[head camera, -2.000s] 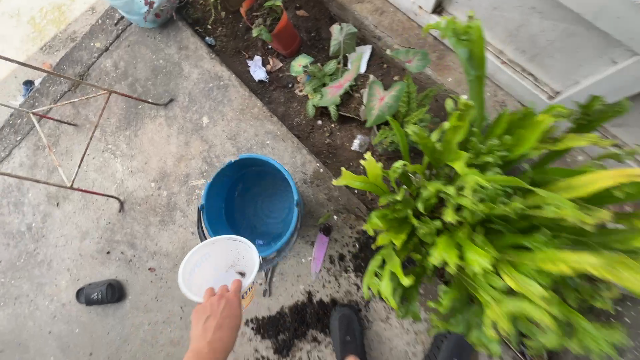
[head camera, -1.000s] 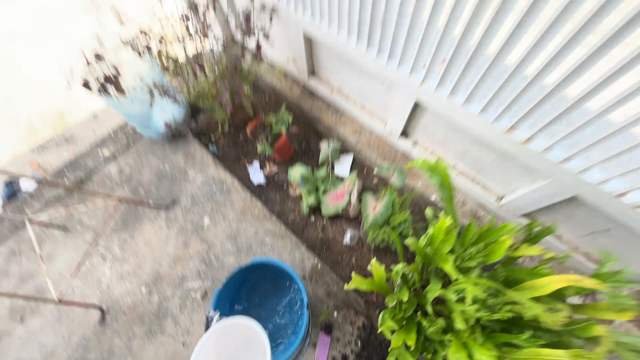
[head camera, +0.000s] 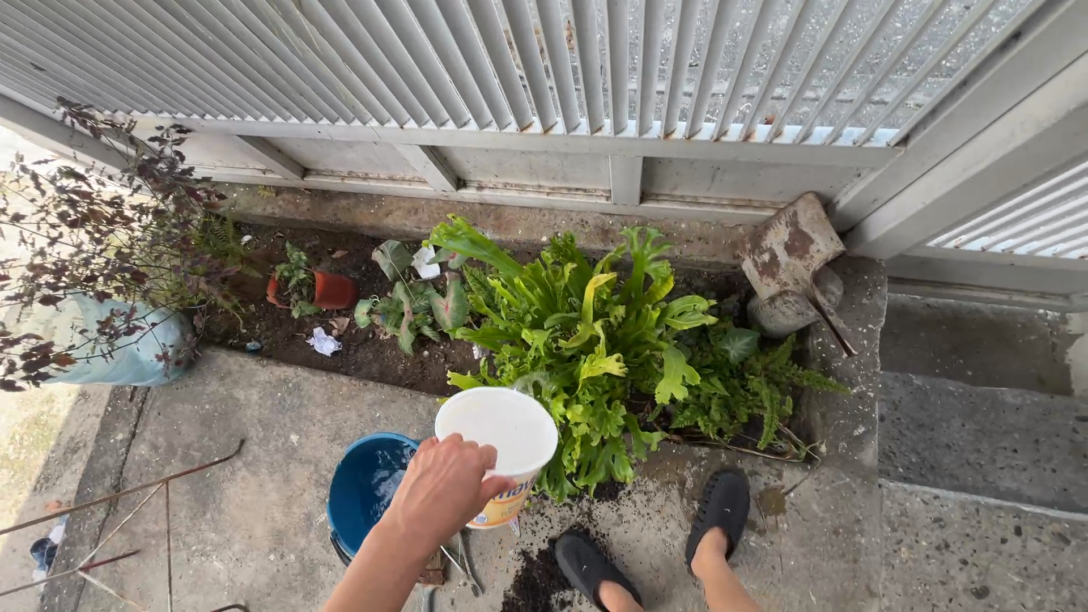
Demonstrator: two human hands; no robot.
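My left hand (head camera: 446, 489) grips the near rim of a white plastic tub (head camera: 497, 429), with writing on its side. The tub is held up in front of the green fern-like plant (head camera: 586, 340). A faint clear streak, which looks like water, shows at the tub's far rim against the leaves. Partly behind my hand and wrist, a blue bucket (head camera: 365, 484) on the concrete holds water. Metal tongs or a similar two-armed tool (head camera: 463, 565) lie beside it. My right hand is out of view.
Low curb (head camera: 323, 370) edges the soil bed, which holds an orange pot (head camera: 333, 291) and caladium leaves (head camera: 408, 310). A rusty shovel head (head camera: 790, 242) leans at the right corner by the metal fence. Dark soil (head camera: 535, 582) is spilled near my shoes (head camera: 591, 565). A rusty metal frame (head camera: 127, 523) stands left.
My left hand has moved the tub from the bucket's near edge to the front of the green plant. The view has swung right, bringing the shovel head into sight.
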